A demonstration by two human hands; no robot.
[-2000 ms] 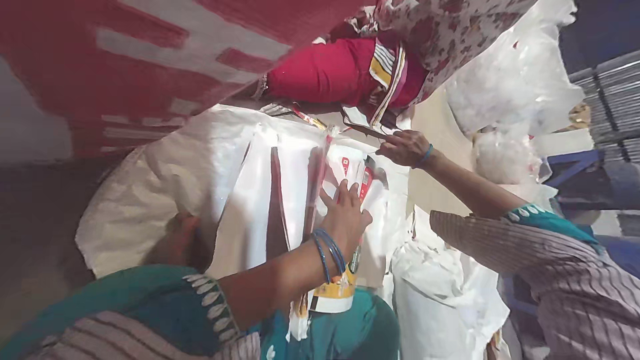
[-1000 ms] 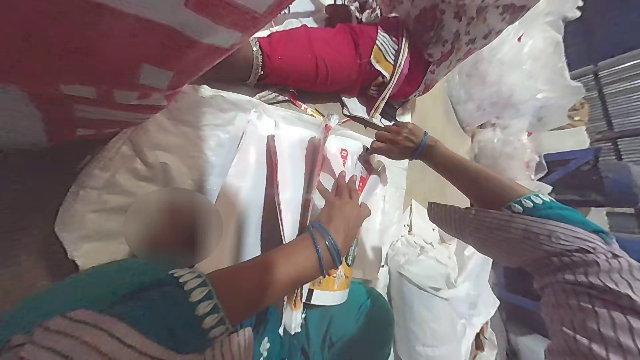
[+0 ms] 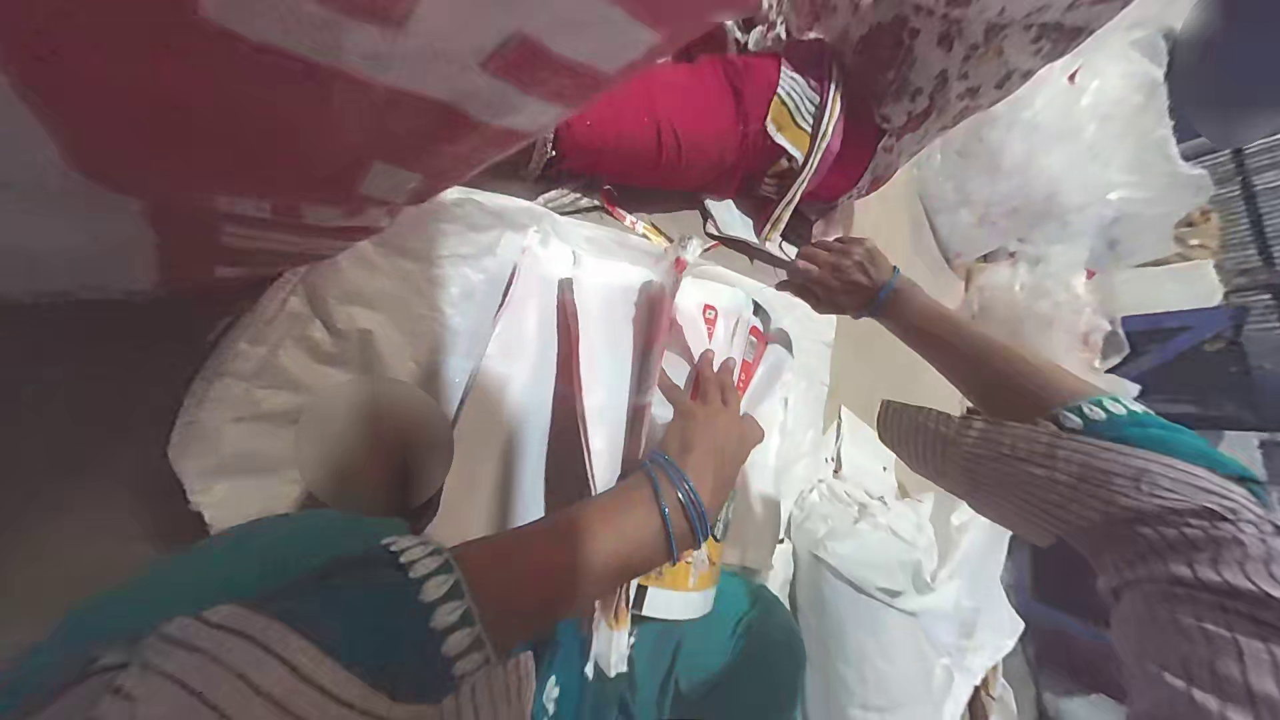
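My left hand lies with spread fingers on a printed white, red and yellow plastic packet, which rests on white sheeting over my lap. Just above the packet's far end, the fingers of my right hand are closed on a dark, flat, blade-like tool. A small white piece shows beside the tool; whether it is attached cannot be told. Clear and reddish film strips run along the packet's left side, partly under my left hand.
Another person's red-clad leg is close beyond the tool. A large white sack spreads on the left, and a crumpled white sack stands at the lower right. Clear plastic bags are piled at the upper right. Red printed sheeting hangs at the upper left.
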